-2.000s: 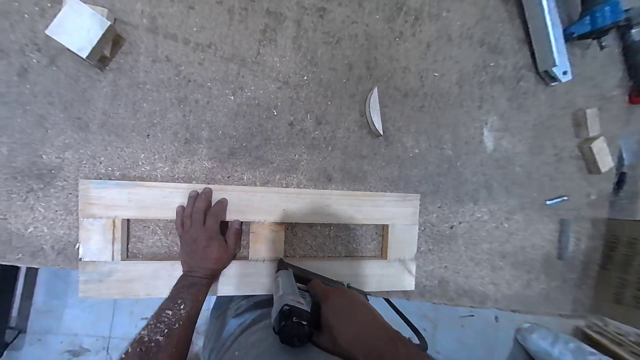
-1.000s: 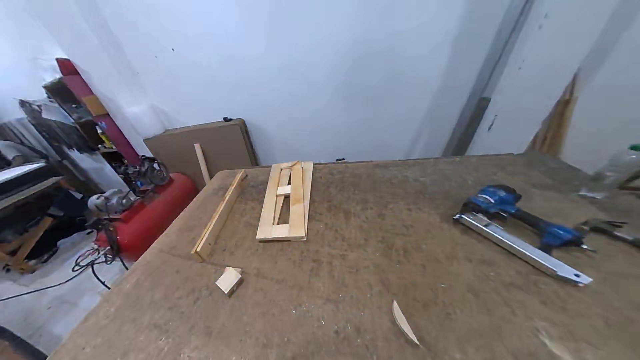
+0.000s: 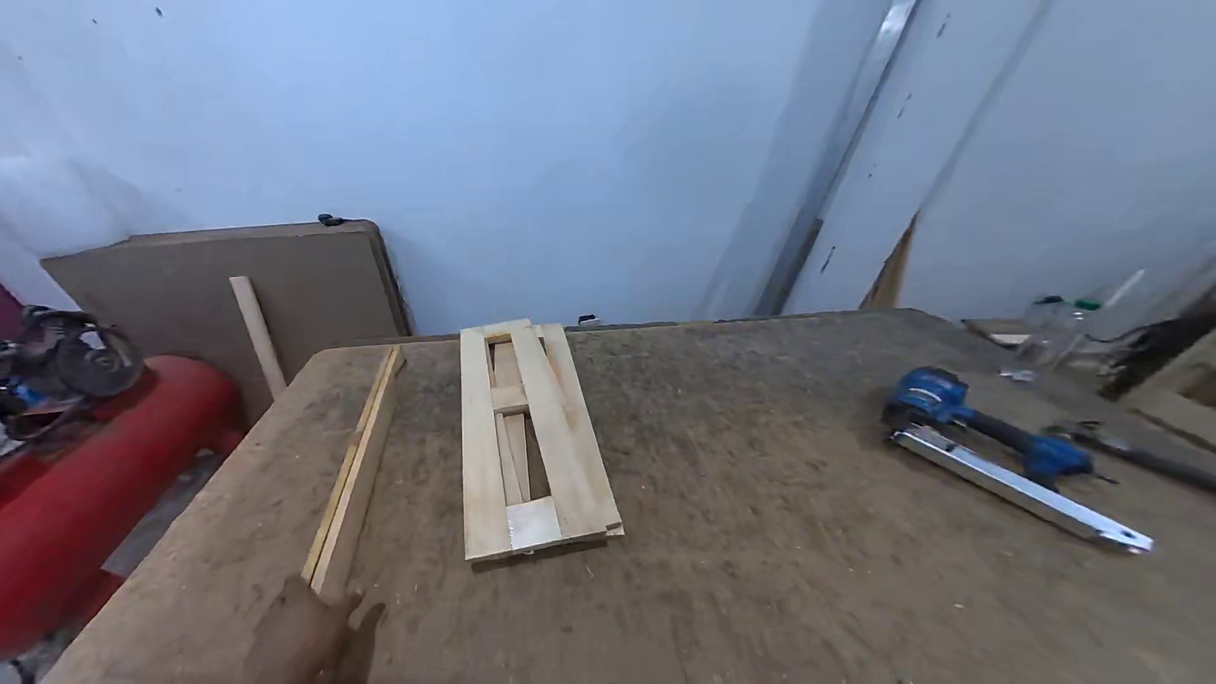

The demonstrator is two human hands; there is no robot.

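At the lower left, my left hand [image 3: 299, 635] is at the near end of a pair of long narrow wooden strips [image 3: 359, 470]. Its thumb points out to the right; its other fingers are blurred, so a grip on the strips cannot be made out. To the right of the strips lie flat wooden frames [image 3: 484, 456], stacked slightly askew, with narrow openings and short crosspieces. My right hand is out of view. A blue pneumatic nailer [image 3: 936, 399] with a long silver magazine lies on its side at the right of the worktable.
The wooden worktable [image 3: 760, 532] runs up to a pale wall. Brown boards [image 3: 228, 285] lean there, with a light wooden strip [image 3: 256, 332] against them. A red compressor tank [image 3: 114, 456] stands left of the table. Clear plastic bottles [image 3: 1059, 332] are at the far right.
The view has swung away from the wooden frame my left hand rested on and the nail gun in my right. My left hand, unseen one second ago, is now at the strips' near end.
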